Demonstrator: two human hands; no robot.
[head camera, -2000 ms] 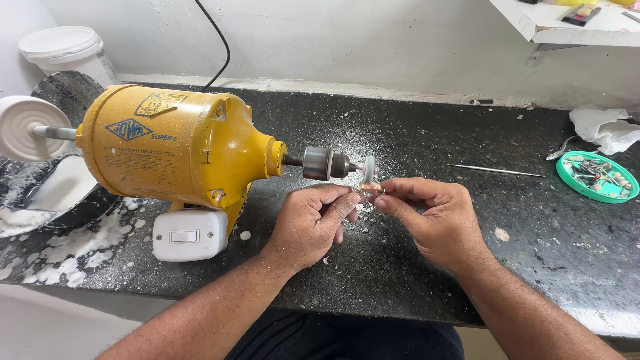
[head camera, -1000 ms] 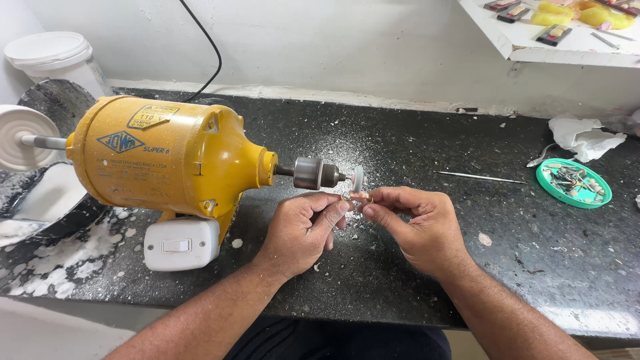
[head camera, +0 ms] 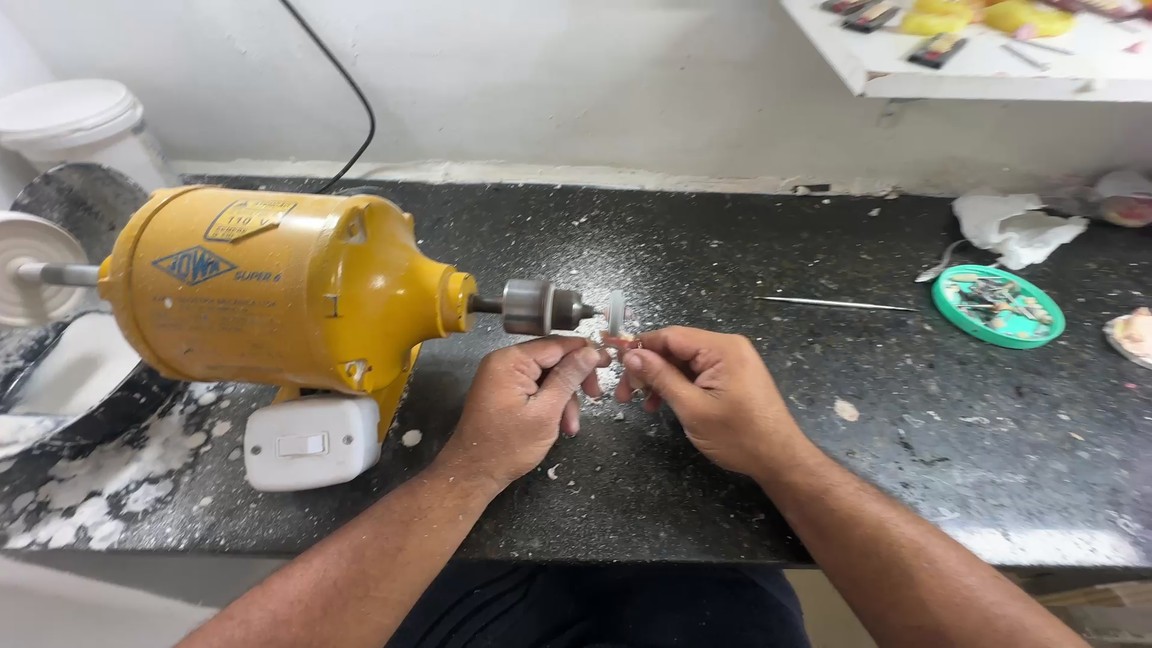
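Observation:
A yellow bench lathe motor carries a metal chuck on its right shaft. A thin grey grinding wheel is mounted at the chuck's tip. Just below the wheel, both hands pinch a small pink and metal piece, perhaps a dental appliance. My left hand grips its left end under the chuck, and my right hand has its right end between thumb and forefinger. Whether the piece touches the wheel cannot be told.
White dust lies on the dark stone counter. Right of the hands are a thin metal instrument, a green lid of small parts and crumpled white paper. A white switch box, a dark powder-filled bowl and a white bucket stand left.
Both hands stay close together below the grinding wheel with the small piece held between them. Their fingers have shifted slightly around it.

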